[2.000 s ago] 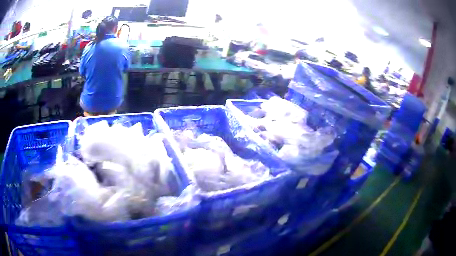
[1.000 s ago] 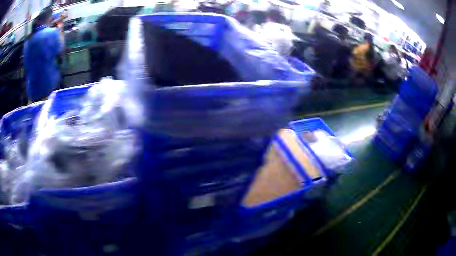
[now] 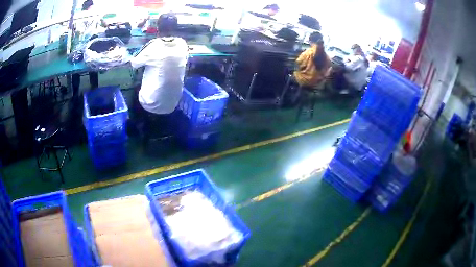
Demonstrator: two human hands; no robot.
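Neither of my hands is in the picture. Nearest in front of me, at the lower left, stand blue crates. One blue crate [image 3: 237, 237] holds crumpled whitish plastic bags [image 3: 201, 224] and something brownish at its back corner. To its left lies a flat brown cardboard surface [image 3: 122, 224]. Further left, another blue crate [image 3: 78, 242] holds a brown cardboard surface [image 3: 46, 237]. The lower edge of the picture cuts these off.
Yellow lines [image 3: 209, 157] cross the green floor. A tall leaning-looking stack of blue crates [image 3: 373, 135] stands right. A person in white [image 3: 164, 73] sits at the teal bench [image 3: 44, 71] between blue crates; a stool [image 3: 52, 151] stands left. Others sit farther right.
The view has moved past the row of bag-filled crates and the tall crate stack. The cardboard-filled crates are now nearer, and the person in blue has left the view.
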